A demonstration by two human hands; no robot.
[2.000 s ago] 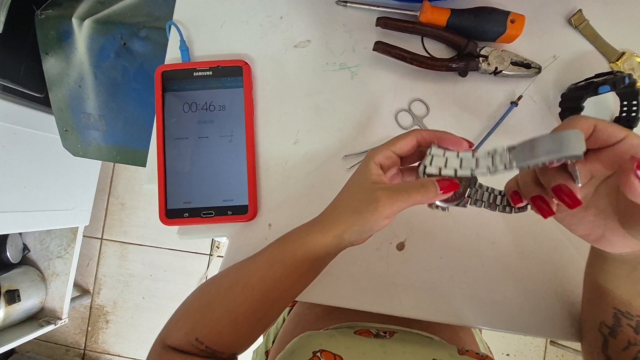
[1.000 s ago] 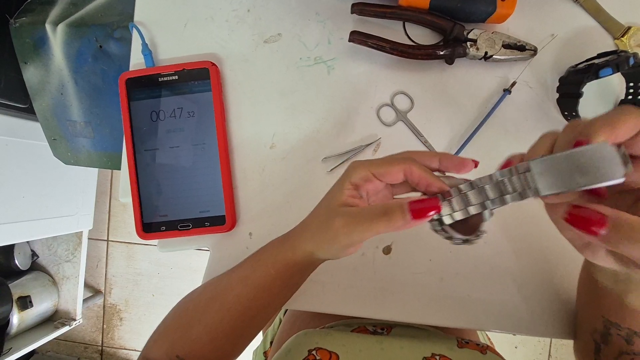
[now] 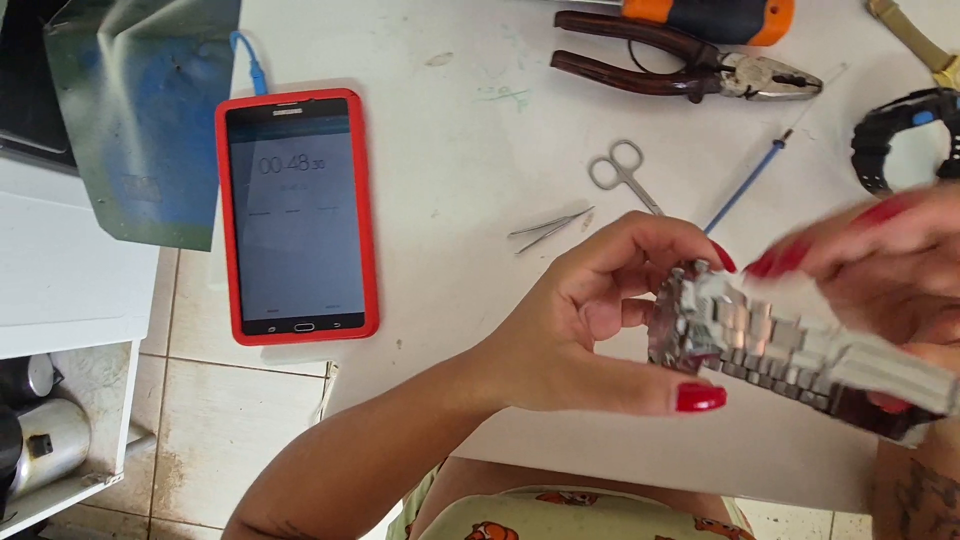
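A metal wristwatch with a link bracelet point(image 3: 780, 341) is held above the white table, its case end at the left and its clasp end at the right. My left hand point(image 3: 600, 322) grips the case between thumb and fingers. At the clasp end is my right hand point(image 3: 892, 262), blurred; one red-nailed finger shows at the underside of the clasp, and other fingers are raised over the bracelet. Small scissors point(image 3: 626, 176), metal tweezers point(image 3: 551, 226) and a thin blue-handled tool point(image 3: 746, 184) lie beyond my left hand.
Combination pliers point(image 3: 690, 67) and an orange-and-black tool handle point(image 3: 709, 16) lie at the back. A black watch point(image 3: 870, 142) and a gold-coloured watch point(image 3: 911, 34) are at the right. A red-cased Samsung tablet point(image 3: 300, 225) with a timer stands left on the white table point(image 3: 450, 150).
The bracelet's clasp end has swung downward from its raised slant. My left thumb and fingers have spread around the watch case, and my right fingers have moved over the bracelet.
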